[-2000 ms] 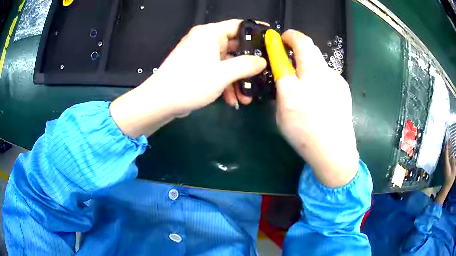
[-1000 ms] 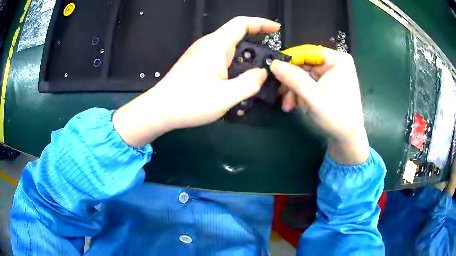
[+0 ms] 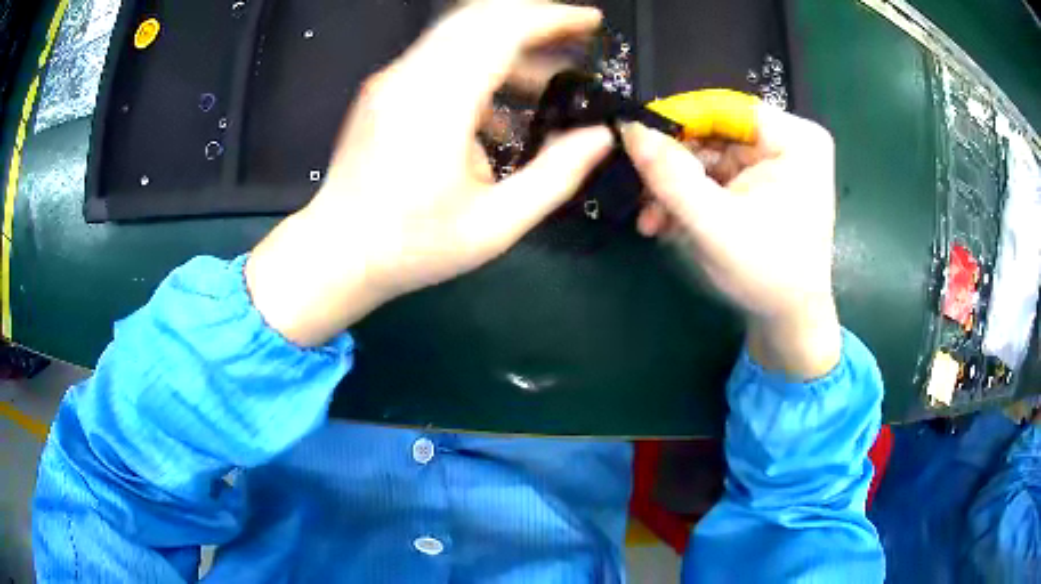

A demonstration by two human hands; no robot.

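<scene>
A black plastic housing (image 3: pixel 611 188) is between my two hands, over the front edge of the black compartment tray (image 3: pixel 171 209). My left hand (image 3: pixel 428 171) has its thumb on the housing's left side, its other fingers raised and blurred. My right hand (image 3: pixel 742 205), with a yellow finger cot (image 3: pixel 710 115) on the index finger, pinches the housing's right side between thumb and index finger. Small silver rings (image 3: pixel 616 66) lie heaped behind the housing, and another heap (image 3: pixel 769 82) lies at the tray's right end. The housing's detail is blurred and partly hidden by my fingers.
A yellow disc (image 3: pixel 146 33) lies in the tray's left section. A crinkled clear sheet (image 3: pixel 78 69) is left of the tray. On the right are a clear blister tray (image 3: pixel 984 148), a red patch (image 3: pixel 960 285) and a long white sheet (image 3: pixel 1019 262). Another person's blue sleeve (image 3: pixel 947 491) shows lower right.
The housing has turned and tilted between my hands. My left fingers have lifted partly off it. My right hand has shifted from pressing with the yellow fingertip on top to pinching its right side.
</scene>
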